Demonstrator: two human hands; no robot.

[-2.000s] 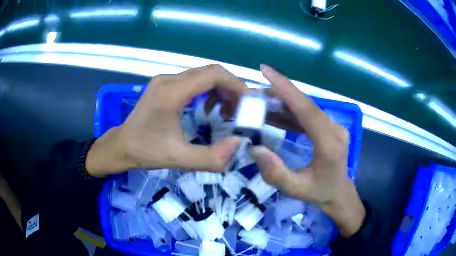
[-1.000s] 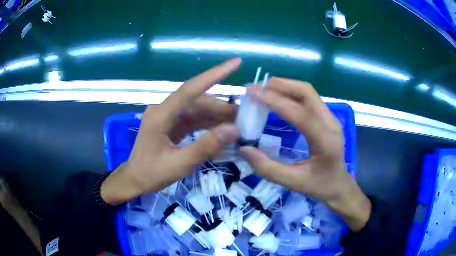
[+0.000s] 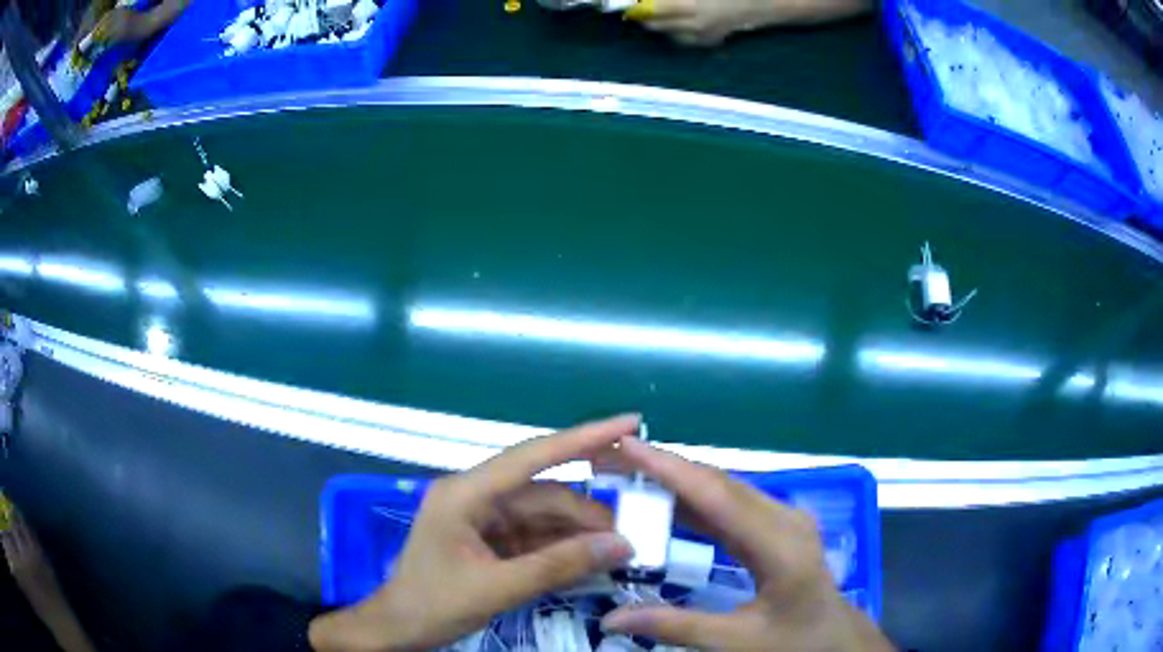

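Note:
A white coil unit (image 3: 645,525) with a black lower end is upright over the blue tray (image 3: 338,541). My left hand (image 3: 510,541) has its thumb at the unit's left side and its index finger stretched above it. My right hand (image 3: 753,560) has its index finger at the top of the unit, with its thumb below and to the right. Whether a clear case is around the unit cannot be told. The tray holds mixed white units and clear cases, partly hidden by my hands.
A green conveyor belt (image 3: 536,217) with pale metal rails lies beyond the tray. A wired unit (image 3: 935,292) lies on it at right, and small pieces at left. Other blue trays and people's hands (image 3: 714,15) are across the belt. Another tray (image 3: 1122,586) stands at right.
The view has tilted up, showing more belt and the far side. My hands and the tray appear lower in the picture. The left fingers have come closer around the unit.

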